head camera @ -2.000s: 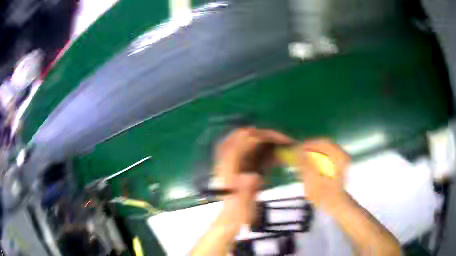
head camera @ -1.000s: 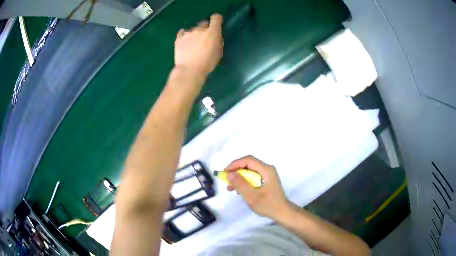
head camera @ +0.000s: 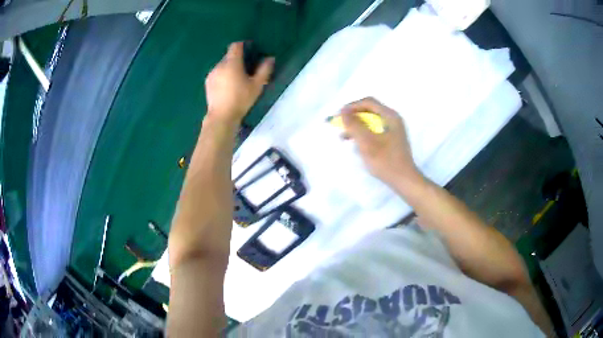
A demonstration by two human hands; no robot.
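My left hand (head camera: 233, 84) is over the green mat (head camera: 155, 125), thumb and fingers apart. A dark patch shows between them; I cannot tell if it is a held part or a shadow. My right hand (head camera: 382, 142) grips a yellow pen-like tool (head camera: 370, 121) above the white sheet (head camera: 423, 79), its dark tip pointing left. Two black phone-sized frames lie side by side on the sheet: an upper frame (head camera: 291, 173), partly hidden by my left forearm, and a lower frame (head camera: 299, 224) with a white centre.
The grey conveyor belt (head camera: 86, 112) curves along the left. Machine parts (head camera: 99, 307) and a thin white rod (head camera: 102, 251) are at the lower left. A white pad (head camera: 463, 10) is at the top right beside a grey cabinet (head camera: 549, 39).
My left hand has drawn back down and left from its far reach. The right hand has moved up and right in the picture, still gripping the yellow tool. The view has shifted.
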